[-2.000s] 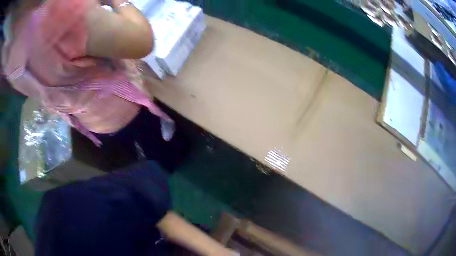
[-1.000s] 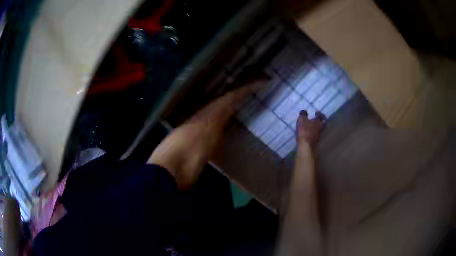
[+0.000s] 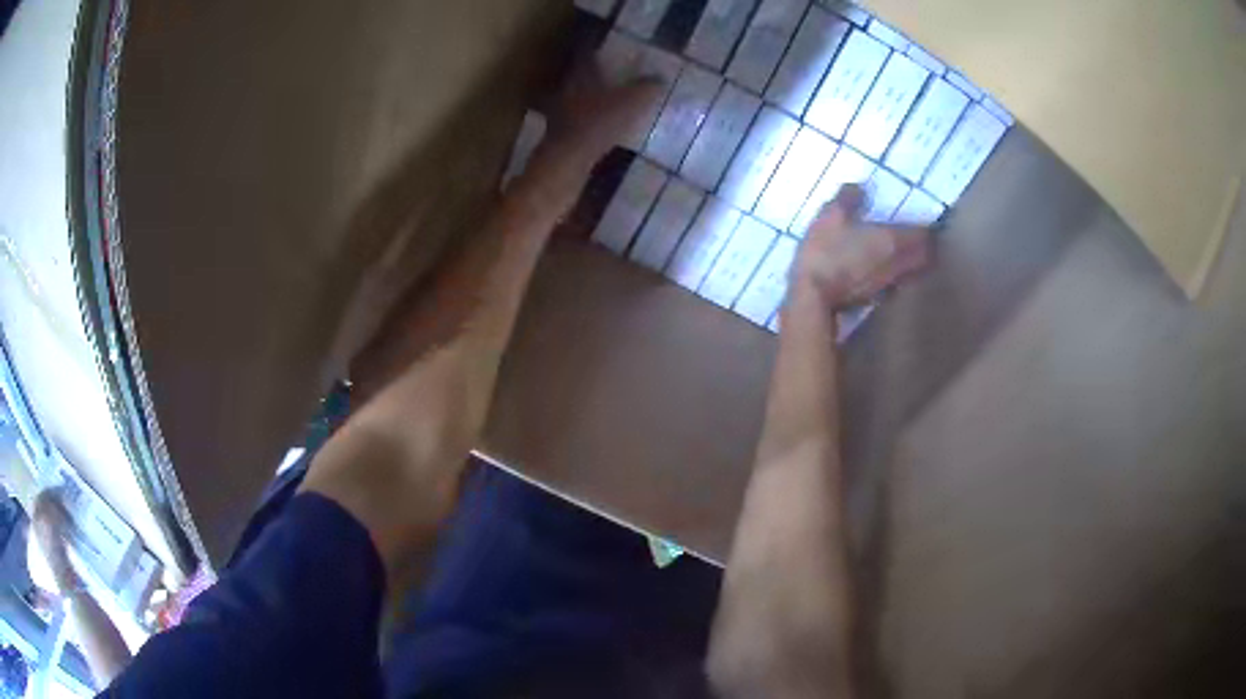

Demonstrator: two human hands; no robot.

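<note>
Many slim white product boxes [image 3: 745, 150] stand in a tight grid inside a deep brown shipping carton [image 3: 615, 369]. Dark gaps show near the grid's left end. My left hand [image 3: 608, 103] reaches into the carton over the left end of the rows. It is dim and blurred, and its grip cannot be made out. My right hand [image 3: 854, 253] rests over the near right corner of the grid, thumb and fingers apart. It covers some box tops there, and no separate box shows in it.
A tan carton flap [image 3: 1120, 109] spreads at the upper right. The carton's wall rises at the left beside the pale bench [image 3: 130, 410]. At the lower left, another person's hand [image 3: 52, 526] is near white boxes [image 3: 109, 533].
The view has come closer over the carton, and the box grid shows larger and brighter. Both my hands are still down at the boxes. Two seconds ago the view was on the bench and coworker.
</note>
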